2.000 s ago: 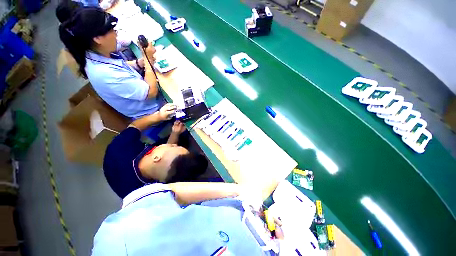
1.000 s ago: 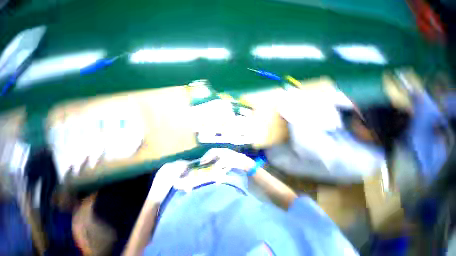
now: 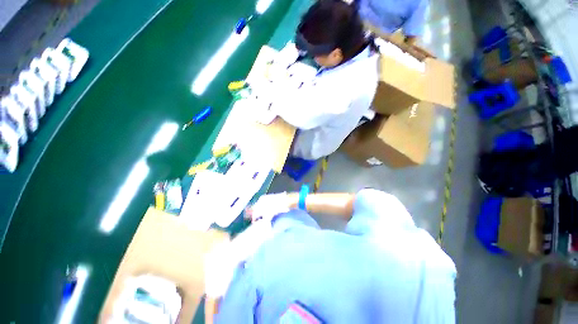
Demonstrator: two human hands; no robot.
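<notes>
My right hand [image 3: 269, 207], in a white glove with a blue wristband, is at the near edge of the row of white housing shells [image 3: 222, 190]. My left hand [image 3: 220, 262] is a washed-out white shape low in the view, close to my body. Glare and blur hide the fingers of both hands and anything in them. Green circuit boards [image 3: 229, 158] with yellow parts lie beside the shells. Another board [image 3: 170, 195] lies near the cardboard sheet [image 3: 158, 237].
Fitted housings [image 3: 149, 300] lie on the cardboard, lower left. More housings [image 3: 38, 85] stand in a row across the green line. A blue screwdriver [image 3: 201, 115] lies on the green surface. A person in white [image 3: 339, 104] works on the right, with cardboard cartons [image 3: 405, 133] behind.
The view has swung to the right, showing the right neighbour and the cartons. My hands, together in front of my body a second ago, are now apart, the right one at the shells.
</notes>
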